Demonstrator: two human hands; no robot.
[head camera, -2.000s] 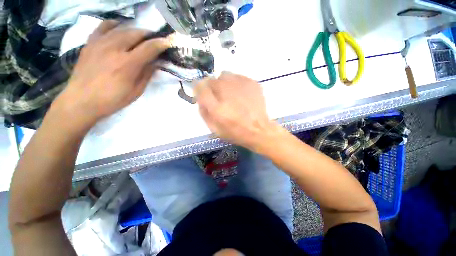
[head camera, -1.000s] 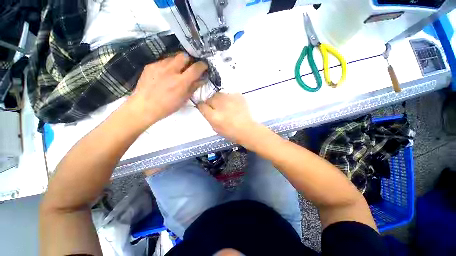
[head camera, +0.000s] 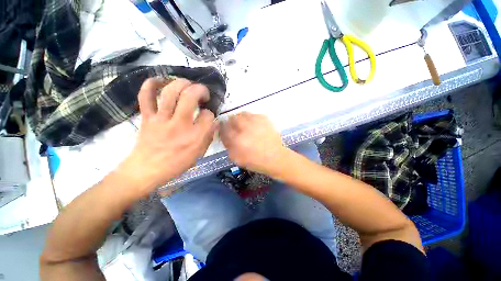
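Note:
The dark plaid fabric (head camera: 104, 101) lies on the white table left of the machine, its narrow end just in front of the presser foot and needle (head camera: 218, 55). My left hand (head camera: 178, 121) grips the plaid end, fingers curled over it. My right hand (head camera: 250, 140) is closed beside it at the table's front edge, fingertips pinched near the left thumb. What the right fingertips hold is hidden and slightly blurred. White cloth (head camera: 118, 33) lies behind the plaid.
Scissors with green and yellow handles (head camera: 346, 63) lie right of the machine head. A small tool with an orange-brown handle (head camera: 432, 69) is near the table's right edge. A blue basket (head camera: 446, 192) holding plaid pieces stands below, right of the knees.
Both hands have moved toward the table's front edge, away from the needle. The plaid end has come out in front of the presser foot. The view has shifted slightly.

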